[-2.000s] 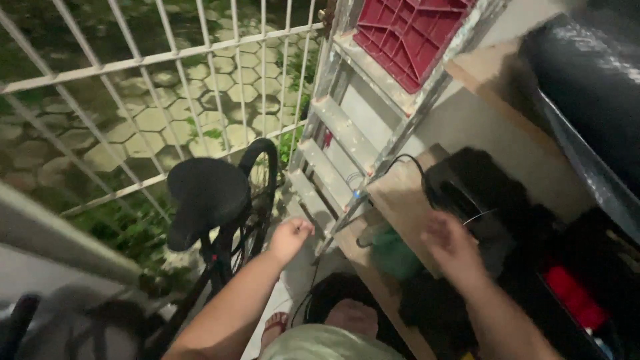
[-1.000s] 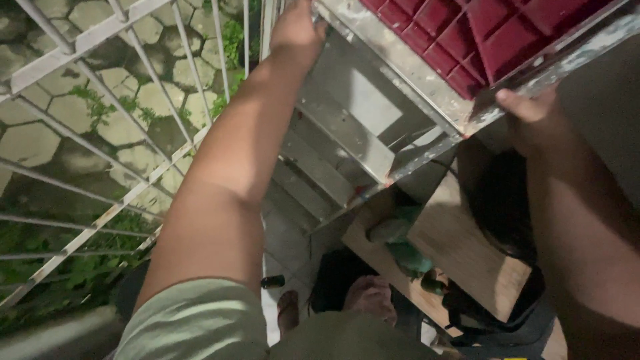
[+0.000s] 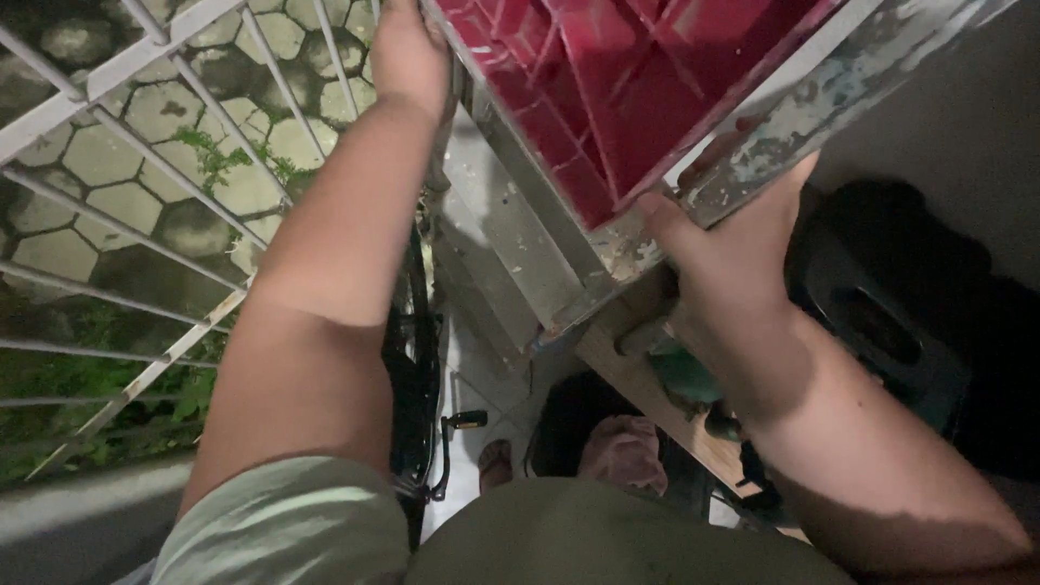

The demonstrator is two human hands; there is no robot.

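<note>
A paint-spattered metal stepladder (image 3: pixel 520 236) stands in front of me, with a red plastic panel (image 3: pixel 601 97) with raised ribs at its top. My right hand (image 3: pixel 731 219) grips the ladder's right side rail, thumb by the near corner of the red panel and fingers wrapped behind the rail. At the top edge of the view, my left hand (image 3: pixel 410 41) is at the ladder's left side; its fingers are partly cut off and hidden, so its hold cannot be made out fully.
White metal railing (image 3: pixel 162 357) runs along the left, with hexagonal paving and plants beyond. A bicycle's pedal (image 3: pixel 467 419) shows below the ladder. Wooden boards (image 3: pixel 691 439), a green object (image 3: pixel 686 374) and a dark plastic item (image 3: pixel 886 325) lie to the right.
Both hands have moved from low in front of me up to the ladder. My right hand has since wrapped further round its rail. The view has moved much nearer the ladder.
</note>
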